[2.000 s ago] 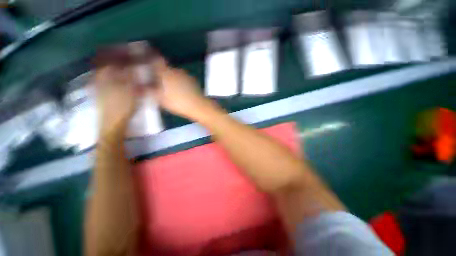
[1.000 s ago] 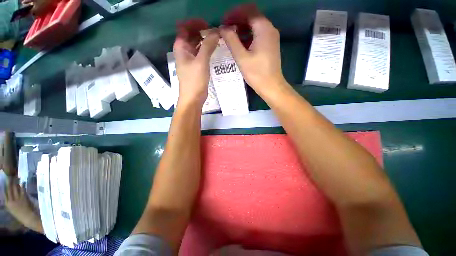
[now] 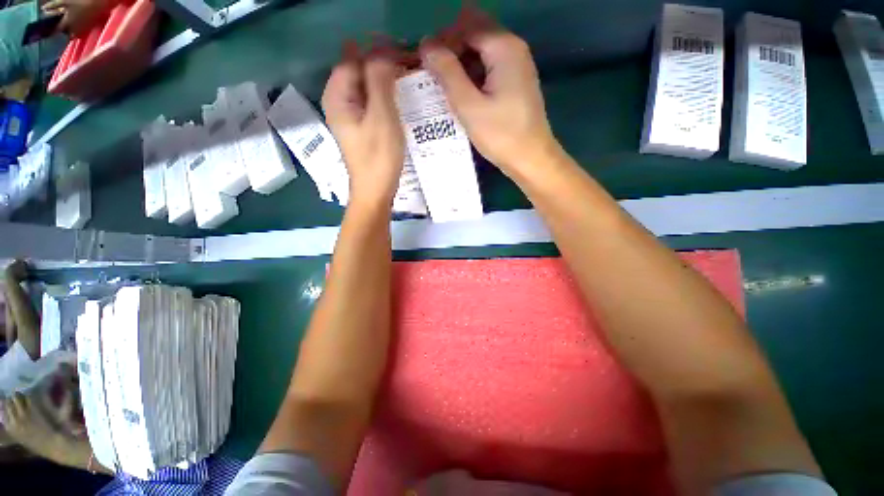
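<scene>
A white folding carton (image 3: 438, 150) with small print and a black barcode lies on the green conveyor belt (image 3: 572, 107) between my hands. My left hand (image 3: 366, 121) and my right hand (image 3: 494, 92) hold its far end from both sides, fingertips close together there. The fingertips are blurred, and the carton's far end flap is hidden under them. Part of another carton (image 3: 409, 194) shows beside it, under my left wrist. Several cartons (image 3: 208, 174) lie at the left, some with open end flaps. Closed cartons (image 3: 683, 87) lie at the right.
A pale guide rail (image 3: 678, 213) runs between belt and worktop. A red foam mat (image 3: 485, 339) lies under my forearms. A bundle of white carton blanks (image 3: 160, 378) stands at lower left. A red tray (image 3: 107, 48) is at upper left. Other people's hands (image 3: 44, 417) show at the left edge.
The cartons on the belt have shifted right in view. My hands stay at the far end of the held carton, fingers slightly moved. The other person's hands at lower left have moved.
</scene>
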